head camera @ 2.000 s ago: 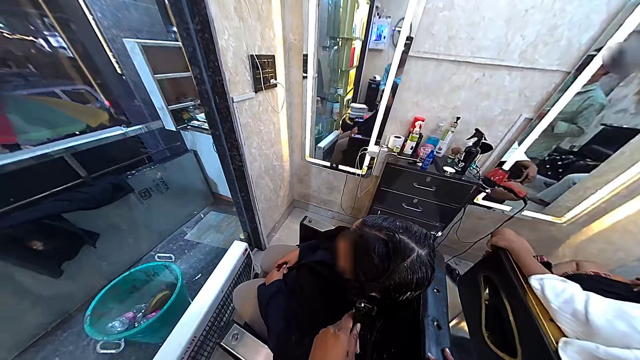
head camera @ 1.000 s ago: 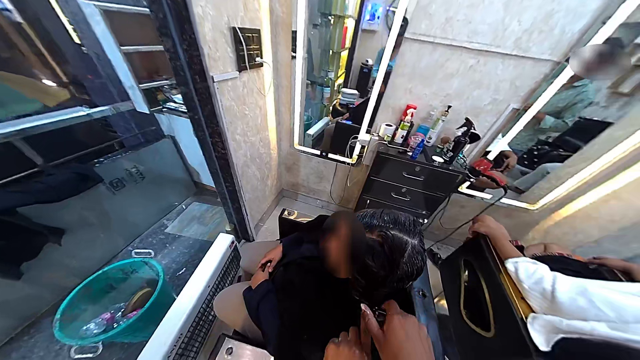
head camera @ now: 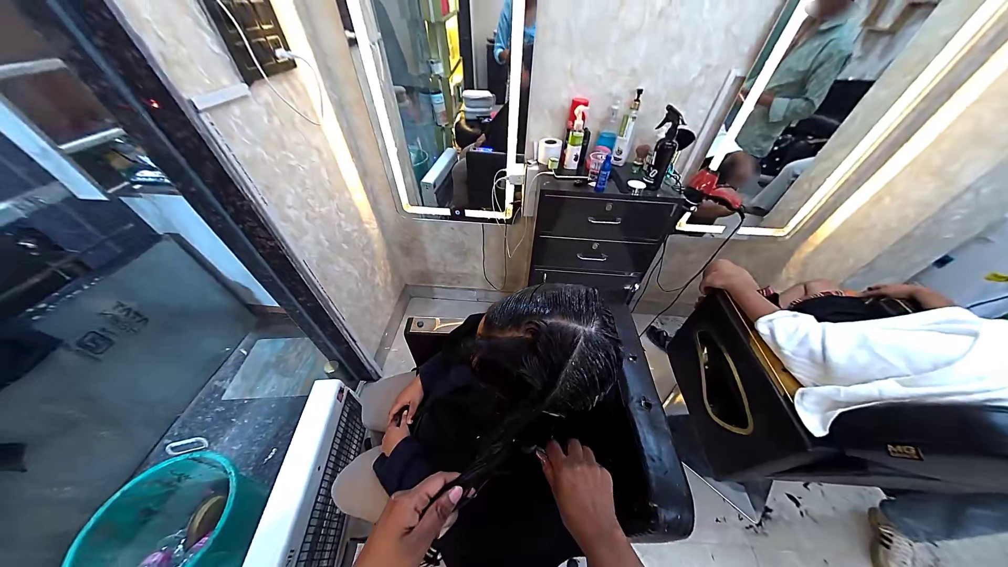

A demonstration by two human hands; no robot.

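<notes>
In the head view, a seated person's wet dark hair [head camera: 587,354] shows a parting line, and a long strand hangs toward me. My left hand [head camera: 421,512] pinches the lower part of that strand between thumb and fingers. My right hand [head camera: 579,480] is just to the right, near the back of the hair, its fingers bent; whether it holds hair or a small tool cannot be made out. The person sits in a black salon chair [head camera: 657,465], wears dark clothing and rests both hands in the lap.
A black drawer cabinet [head camera: 598,228] holds bottles, a black spray bottle [head camera: 665,150] and a red hair dryer [head camera: 713,189]. Left are a white slatted unit [head camera: 303,472] and a green tub [head camera: 232,504]. Another person sits right, by a white towel [head camera: 866,354].
My left hand has moved left, away from my right hand, with a strand of hair now stretched out in it. The view has shifted closer to the seated person.
</notes>
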